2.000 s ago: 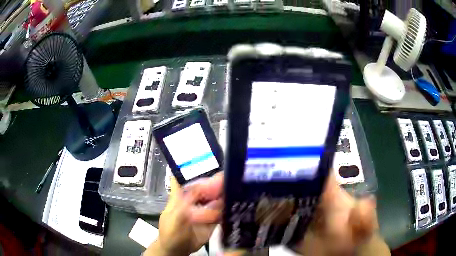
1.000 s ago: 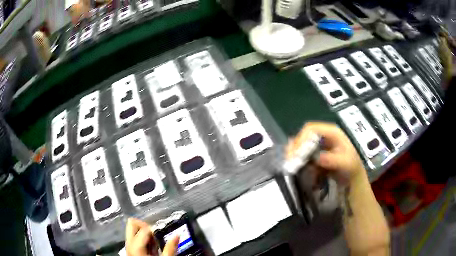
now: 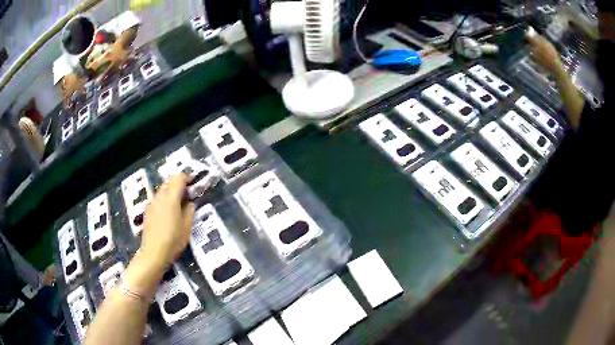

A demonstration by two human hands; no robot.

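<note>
My left hand [image 3: 177, 192] reaches in from the lower left over the stacked clear blister tray [image 3: 337, 253]. Its fingers are on a keypad phone [image 3: 202, 176], white back up, which sits tilted at a back-row pocket. The hand covers part of this phone and some neighbouring phones. Other phones lie white back up in two rows, such as the front-row end phone [image 3: 280, 214] and the back-row end phone [image 3: 229, 145]. My right hand is not recognisable in view; a blurred skin-toned shape at the right edge cannot be identified.
White paper slips [image 3: 375, 277] lie by the near tray edge. A neighbouring tray [image 3: 465, 232] of white-backed phones is at right. Behind stand a white fan [image 3: 317, 94] and a blue tool [image 3: 396, 59]. Another person's arm [image 3: 563, 77] reaches in at upper right.
The view has swung right. My left hand has moved from the near tray edge to the back row. My right hand has left the recognisable view. The lit screens are no longer visible.
</note>
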